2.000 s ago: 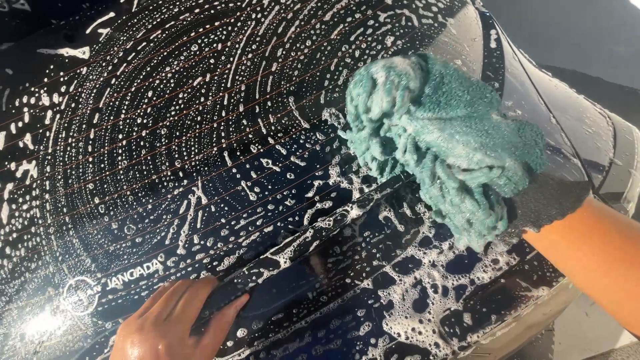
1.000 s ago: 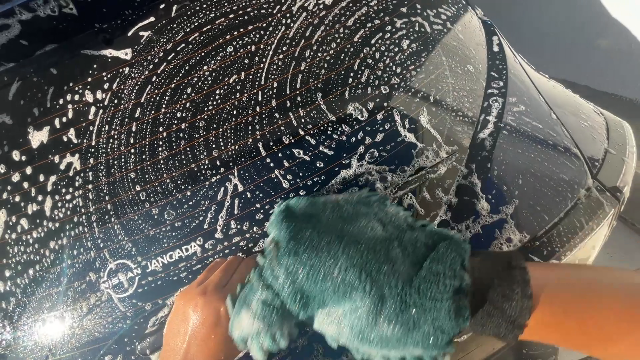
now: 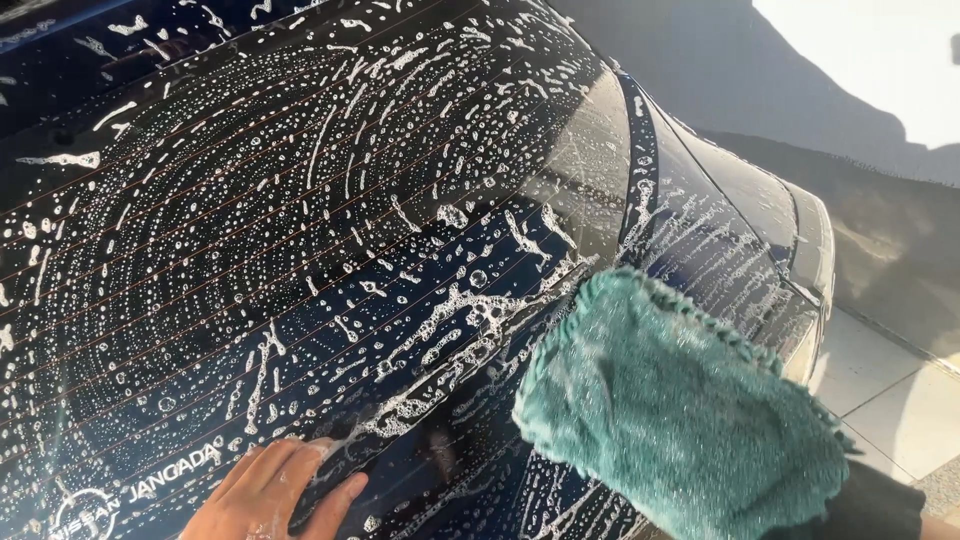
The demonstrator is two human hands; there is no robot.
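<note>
At the bottom left, my left hand [image 3: 274, 487] has its fingers and thumb around the dark rear wiper [image 3: 450, 375], which lies slantwise across the lower edge of a car's rear window [image 3: 247, 202]. A wet teal plush wash mitt [image 3: 675, 397] covers my right hand, whose fingers are hidden inside. Its dark cuff [image 3: 874, 499] and a bit of forearm show at the lower right corner. The mitt lies over the dark blue bodywork beside the wiper's far end. Soap foam and droplets in curved rows cover the glass, with thicker foam along the wiper.
A Nissan sticker [image 3: 86, 514] and white lettering are on the glass left of my left hand. The soapy tail light and rear corner of the car [image 3: 750, 210] curve away at the right. Pale floor tiles [image 3: 892, 412] and a sunlit, shaded surface lie beyond.
The mitted right hand moved from the glass down close to my left hand, then back right to the car's corner. My left hand stays low at the wiper. Foam streaks now mark the corner.
</note>
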